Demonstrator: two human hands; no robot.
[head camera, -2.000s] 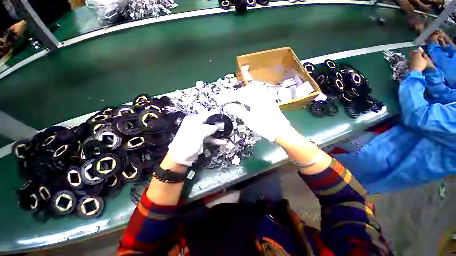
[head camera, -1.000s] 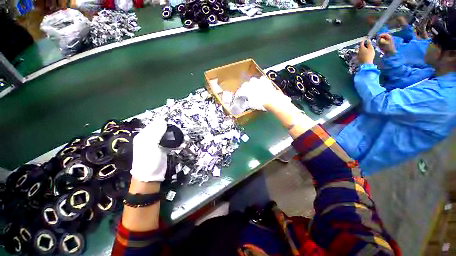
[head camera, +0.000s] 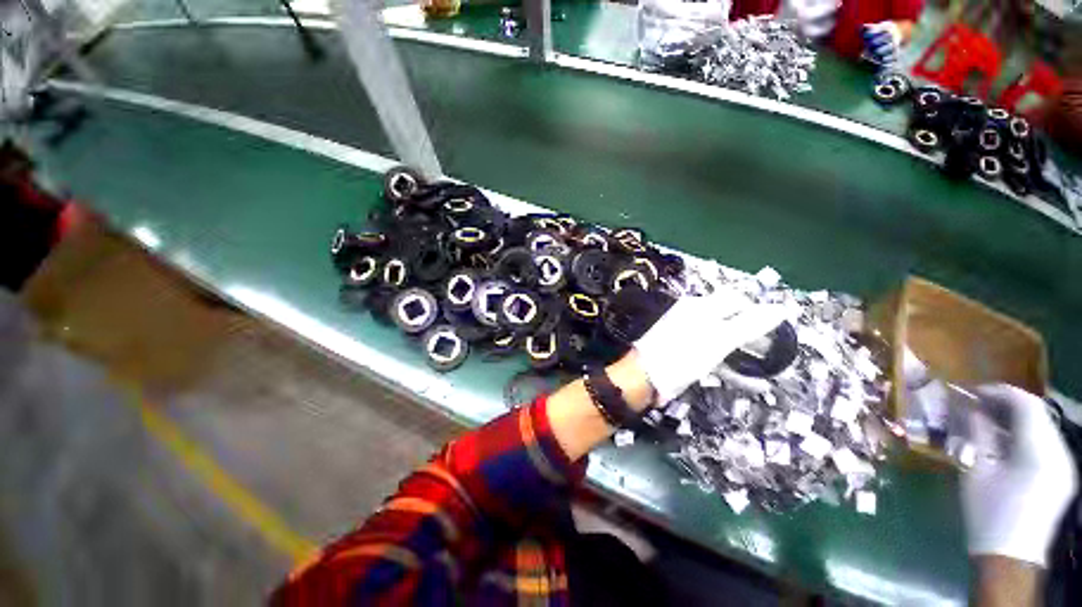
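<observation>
My left gloved hand (head camera: 700, 338) holds a black round housing (head camera: 769, 351) by its edge, above the heap of small silver-white square modules (head camera: 783, 439). My right gloved hand (head camera: 1018, 474) is at the near right side of the shallow cardboard box (head camera: 975, 336), its fingers blurred over the box's white pieces (head camera: 929, 397); whether it grips one cannot be told. A large heap of black round housings (head camera: 519, 310) with square centres lies left of the silver heap.
A green conveyor (head camera: 664, 160) with pale rails runs behind the bench, and a grey post (head camera: 386, 89) rises behind the housings. Across it are a second silver heap (head camera: 750, 57), black housings (head camera: 979, 133) and a person's red sleeve (head camera: 872, 24). Another person's dark red sleeve shows at far left.
The view has swung left, so heaps and box appear further right. My left hand still holds a black housing, now over the silver heap; my right hand stays by the box.
</observation>
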